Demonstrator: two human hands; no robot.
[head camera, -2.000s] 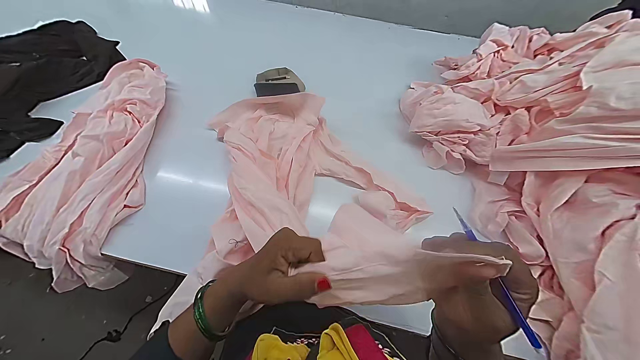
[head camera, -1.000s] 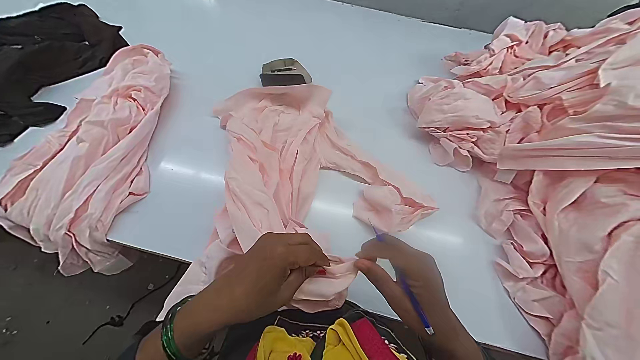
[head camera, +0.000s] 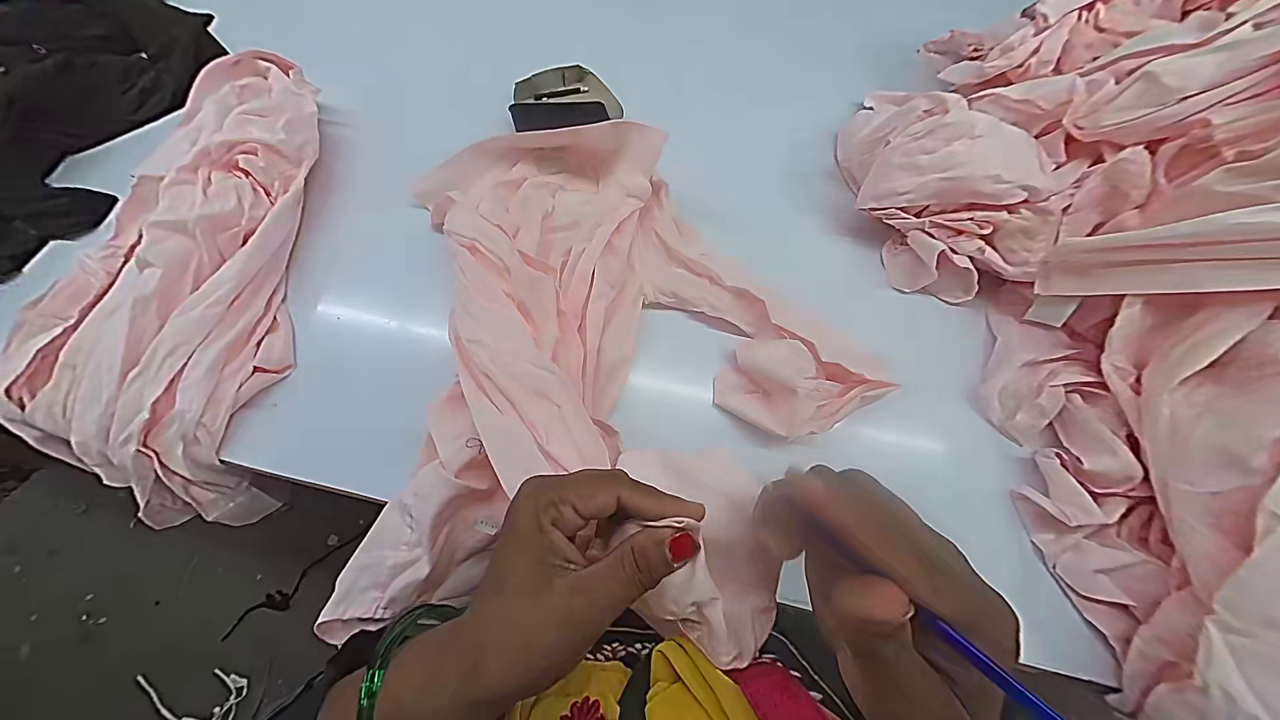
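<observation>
A pink collared shirt (head camera: 545, 270) lies on the white table, its body and one cuffed sleeve spread before me. My left hand (head camera: 610, 550), with green bangles at the wrist, pinches a fold of the shirt's pink fabric between thumb and index finger. My right hand (head camera: 880, 570) is blurred, just right of that fabric. It holds a slim blue pen-like tool (head camera: 985, 665) that slants down to the right. Whether its fingertips also touch the cloth cannot be told.
A large heap of pink garments (head camera: 1180, 400) covers the right side. Another pink garment (head camera: 200, 290) hangs over the front edge at left, beside a dark garment (head camera: 90, 110). A small box (head camera: 565, 100) with a dark front stands behind the collar. Threads (head camera: 200, 695) lie on the floor.
The fabric stretched between both hands two seconds ago now hangs bunched from my left hand. The blue tool has stayed in my right hand, which has shifted about near the cloth.
</observation>
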